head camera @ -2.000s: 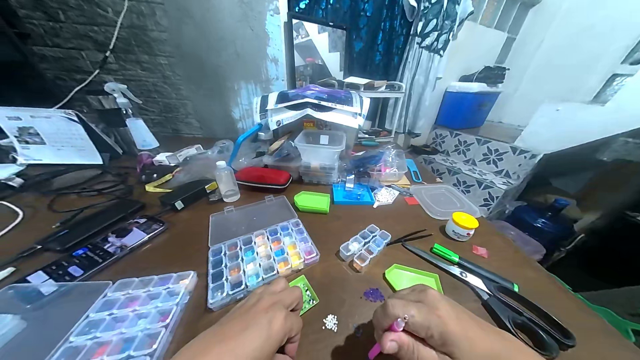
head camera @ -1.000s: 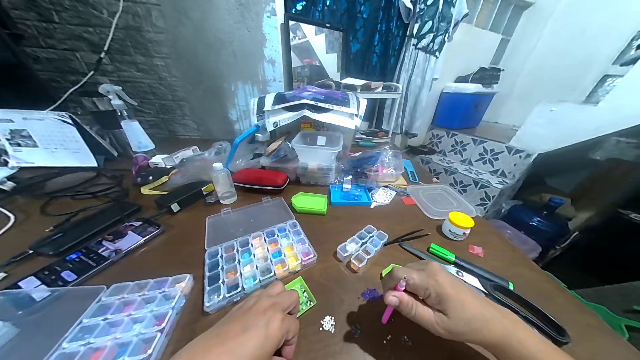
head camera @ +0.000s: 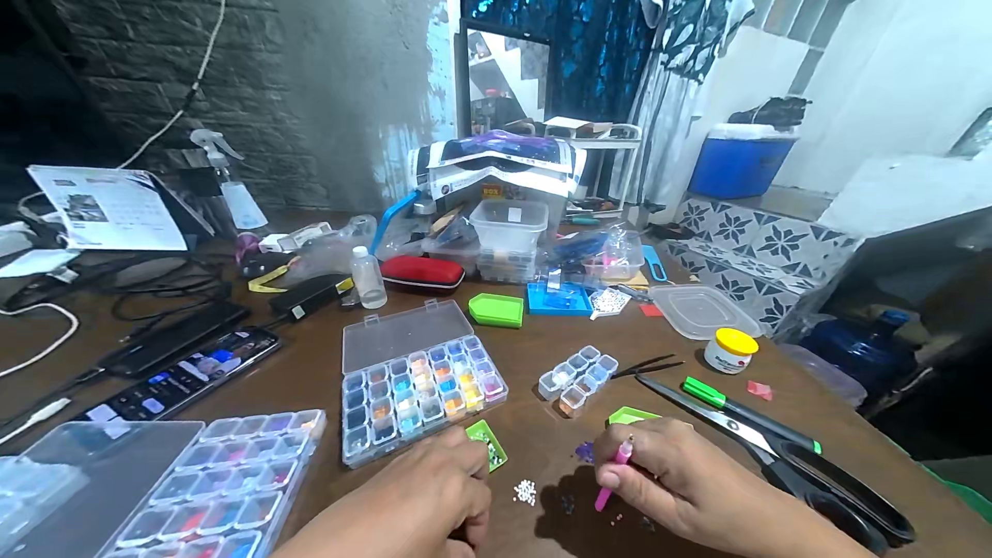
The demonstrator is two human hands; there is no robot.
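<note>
My right hand [head camera: 659, 480] holds a pink pen-like tool [head camera: 614, 474] between thumb and fingers, its tip pointing up. Beside those fingers lie purple beads [head camera: 585, 452], with small dark beads [head camera: 568, 504] below. A green tray [head camera: 632, 416] shows partly behind the same hand. My left hand [head camera: 434, 488] rests at a small green tray [head camera: 487, 446] that has tiny beads in it; its fingertips are partly hidden, so a grip on the tray cannot be made out. Between both hands sits a little pile of white beads [head camera: 525, 491].
Compartment boxes of beads [head camera: 422, 395] [head camera: 225, 480] stand at centre and left. A cluster of small lidded containers [head camera: 577, 380], tweezers [head camera: 651, 365], large scissors [head camera: 744, 434], a green marker [head camera: 752, 415] and a yellow-lidded jar [head camera: 730, 351] lie right. A phone [head camera: 186, 372] lies left.
Two seconds ago the pink tool pointed down at the table more to the left; my right hand has since moved right and uncovered dark beads. My left hand stays by the small green tray.
</note>
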